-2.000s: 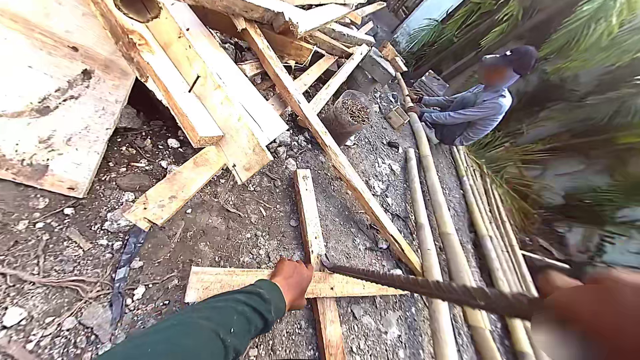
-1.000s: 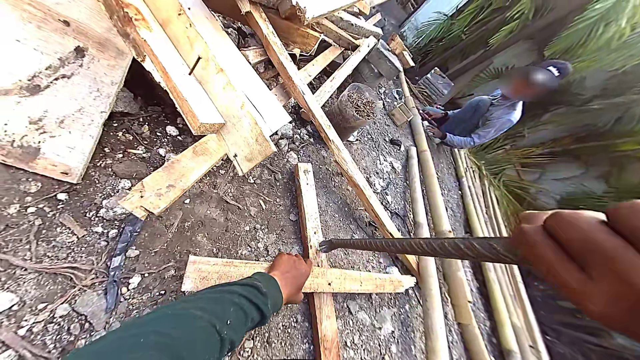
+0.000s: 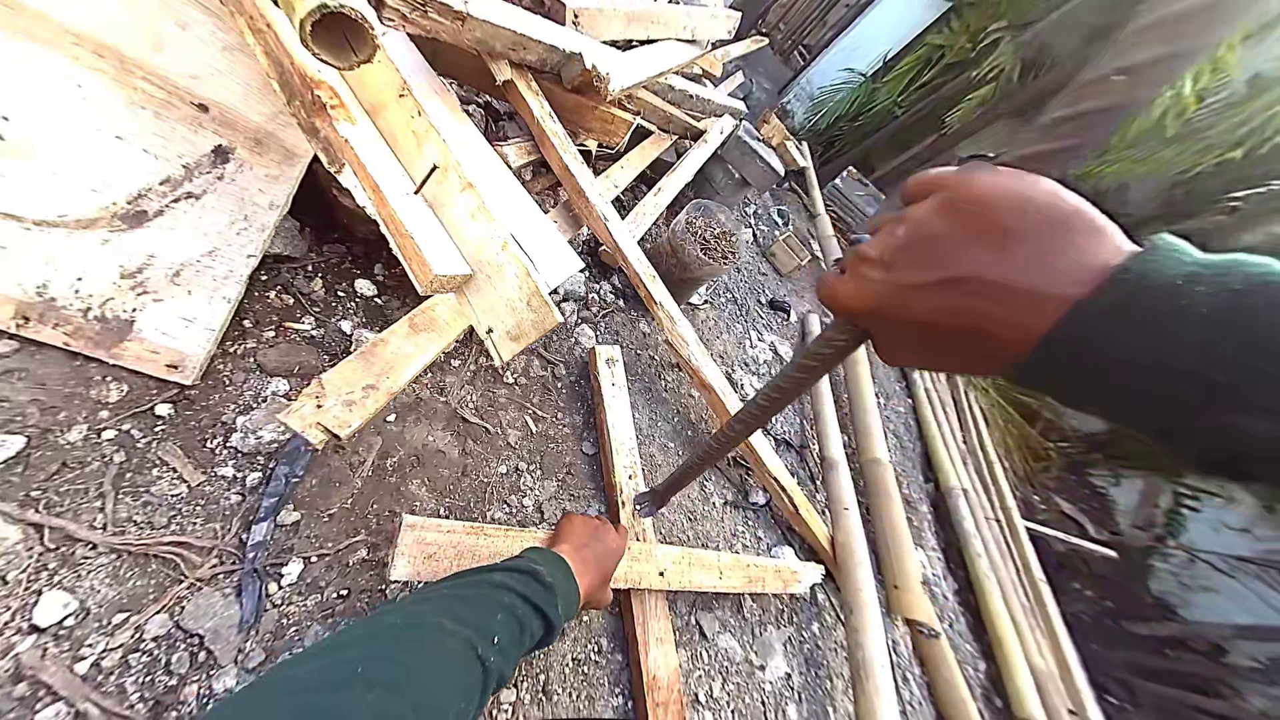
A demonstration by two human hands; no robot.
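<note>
My right hand point(image 3: 975, 265) is closed around a ribbed steel bar point(image 3: 765, 405), probably rebar, which slants down to the left. The bar's lower tip is at the upright-lying wooden batten point(image 3: 622, 440), just above where the boards cross; whether it touches the wood I cannot tell. A short wooden board point(image 3: 715, 570) lies across that batten. Gripping this board just left of the crossing is my left hand point(image 3: 590, 558). The fingers' far side is hidden.
Loose planks point(image 3: 500, 290) and a plywood sheet point(image 3: 150, 190) lie at the upper left. A clear plastic container point(image 3: 703, 240) of nails or similar pieces stands near a long wooden strip point(image 3: 680, 330). Bamboo poles point(image 3: 885, 500) run along the right, with palm leaves point(image 3: 900, 80) behind.
My right hand has moved up and to the left with the bar, which is now steeper. My left hand stays on the board. The crouching person seen earlier is now hidden behind my right hand and arm.
</note>
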